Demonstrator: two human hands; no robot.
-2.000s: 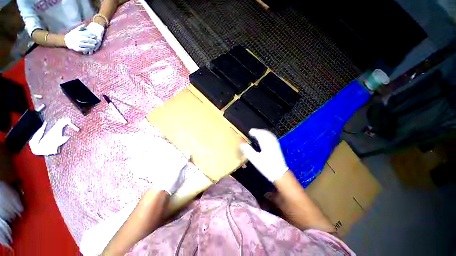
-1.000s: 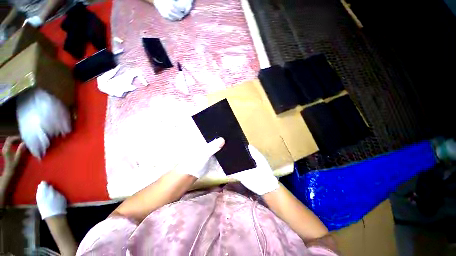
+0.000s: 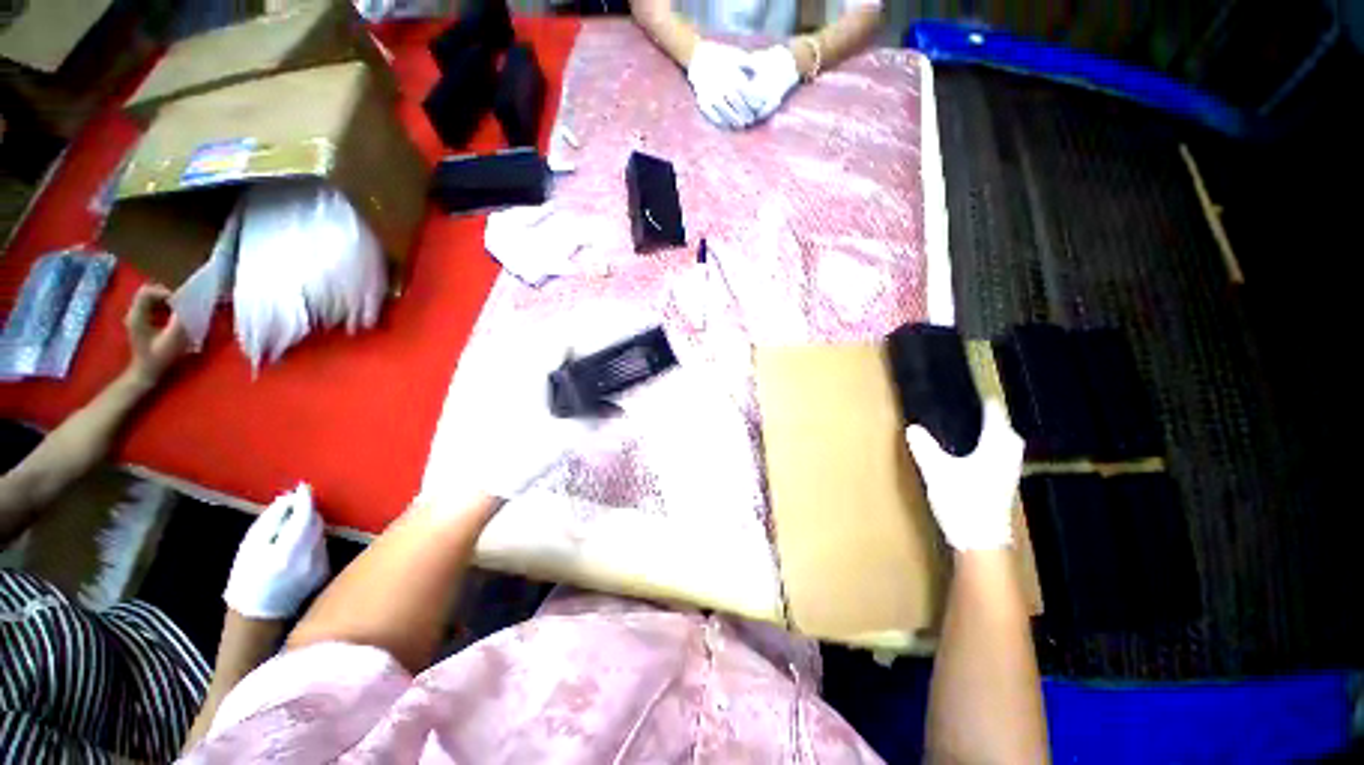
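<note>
My right hand (image 3: 969,481), in a white glove, grips the near end of a black housing (image 3: 934,383) at the cardboard sheet's (image 3: 838,478) right side. My left hand (image 3: 533,451), gloved and blurred against the white glare, is just below another black housing (image 3: 613,371) on the bubble wrap. That housing shows an opening with paler detail. Whether the left fingers touch or hold it cannot be told. More black housings (image 3: 1074,392) lie in two rows on the right part of the cardboard, over the dark conveyor.
A black housing (image 3: 655,202), a marker-like stick (image 3: 703,251) and a crumpled white cloth (image 3: 534,244) lie mid-table. A co-worker's gloved hands (image 3: 742,81) rest at the far edge. At left, a bare hand (image 3: 159,332) is at the open carton (image 3: 374,165); a gloved hand (image 3: 278,556) is nearer.
The housing held in both hands a second ago is no longer between them. My hands have separated: left near a housing on the wrap, right onto one at the cardboard. The view has turned left.
</note>
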